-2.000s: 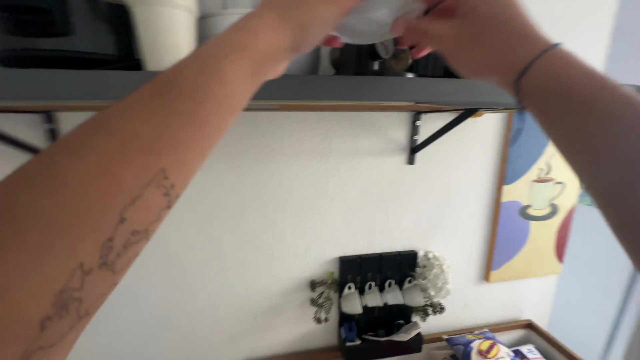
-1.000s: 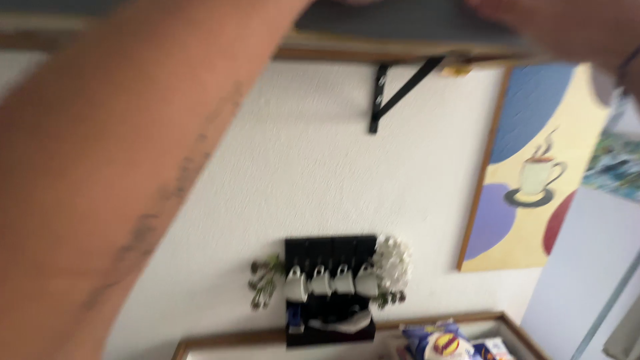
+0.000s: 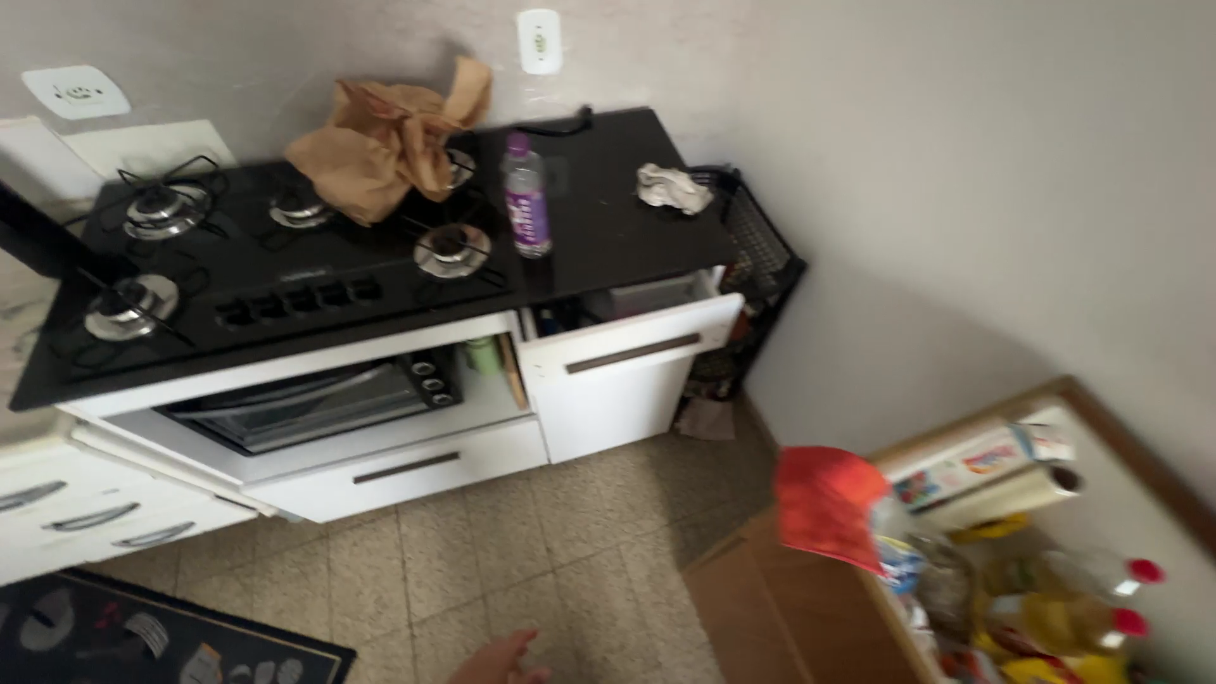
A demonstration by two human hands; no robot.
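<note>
One of my hands (image 3: 503, 660) shows at the bottom edge, blurred and partly cut off, over the tiled floor; its position does not settle which hand it is, and no held thing can be seen. The other hand is out of view. Ahead, a crumpled brown paper bag (image 3: 370, 152) lies on the black cooktop (image 3: 294, 266). A clear bottle with a purple cap and label (image 3: 527, 204) stands on the black counter to its right. Farther right lies a crumpled white cloth or paper (image 3: 673, 188). Below the counter, a white drawer (image 3: 636, 342) stands partly open.
A toaster oven (image 3: 323, 408) sits in the cabinet under the cooktop. Right of the counter stands a black plastic basket rack (image 3: 760, 247). Near me at right, a wooden-edged bin (image 3: 883, 617) holds oil bottles (image 3: 1054, 608) and packages, with a red cloth (image 3: 831, 503) over its edge. A dark mat (image 3: 171, 636) lies lower left.
The view has swung from the wall shelf, mug rack and painting to the cooktop and floor. Both arms were raised at the shelf; now only one hand shows, low in view.
</note>
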